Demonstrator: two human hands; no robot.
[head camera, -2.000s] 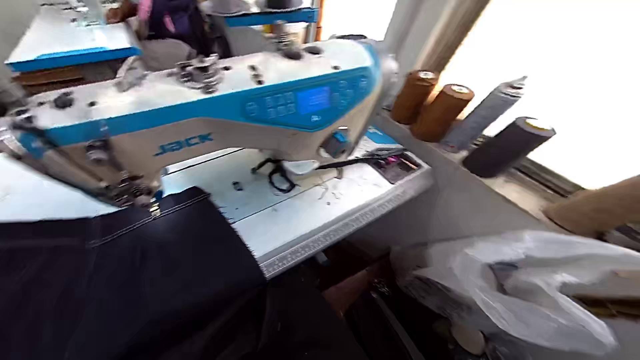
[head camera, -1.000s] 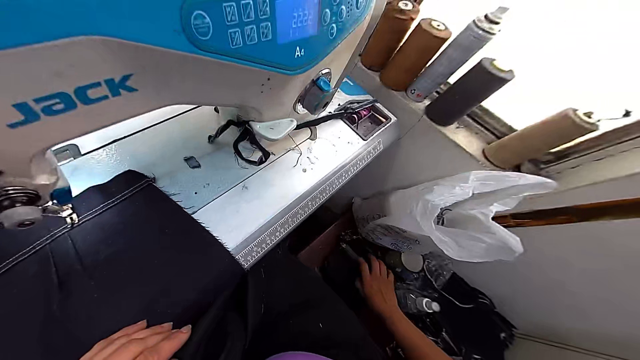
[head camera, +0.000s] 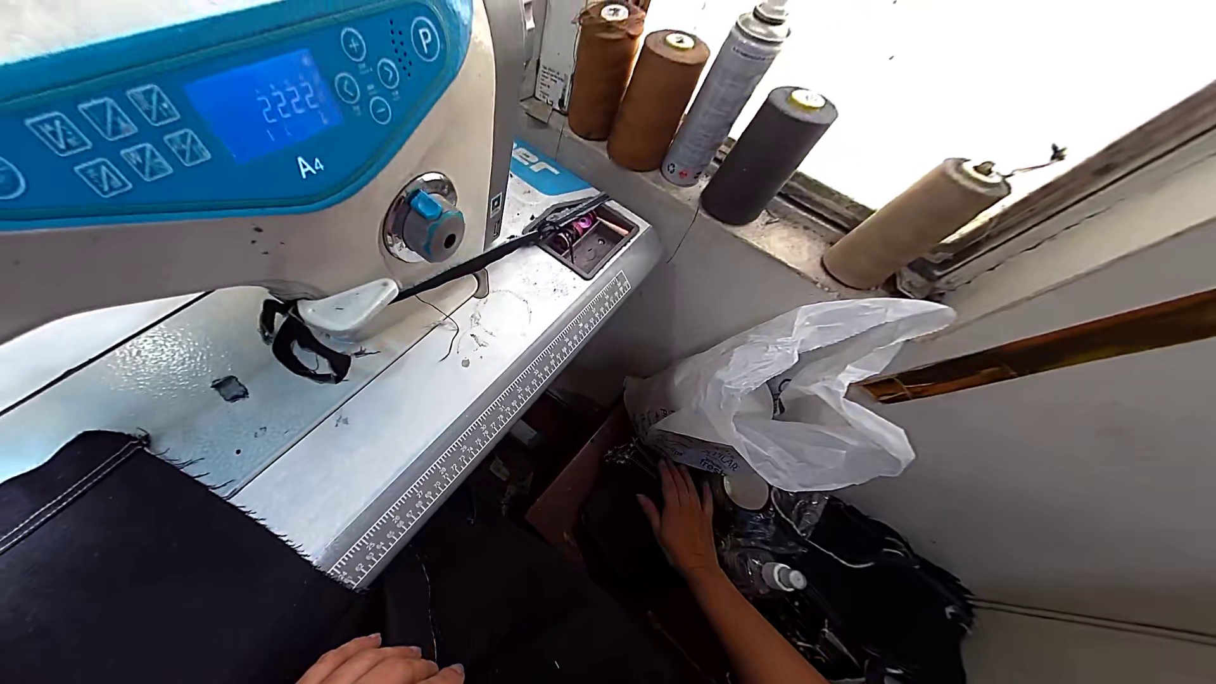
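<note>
Dark denim fabric (head camera: 142, 560) with a double row of pale stitching lies on the bed of a Jack sewing machine (head camera: 418, 380) and hangs over its front edge. At the bottom edge of the view, my left hand (head camera: 380, 663) rests on the dark cloth, its palm cut off by the frame. My right hand (head camera: 686, 522) reaches down beside the machine, fingers extended on dark material below a white plastic bag (head camera: 798, 389). Whether its fingertips hold anything cannot be told. A clear bottle with a white cap (head camera: 781, 577) lies right of my right wrist.
Brown thread cones (head camera: 655, 100), a spray can (head camera: 727, 90), a dark cone (head camera: 769, 157) and a beige cone (head camera: 917, 223) line the window ledge. A small tray (head camera: 589, 242) is set in the machine bed's corner. Dark scraps (head camera: 883, 589) lie at lower right.
Both hands, not visible two seconds ago, are in view. My right hand has stayed near the white bag since one second ago. The view has moved closer to the machine's right end.
</note>
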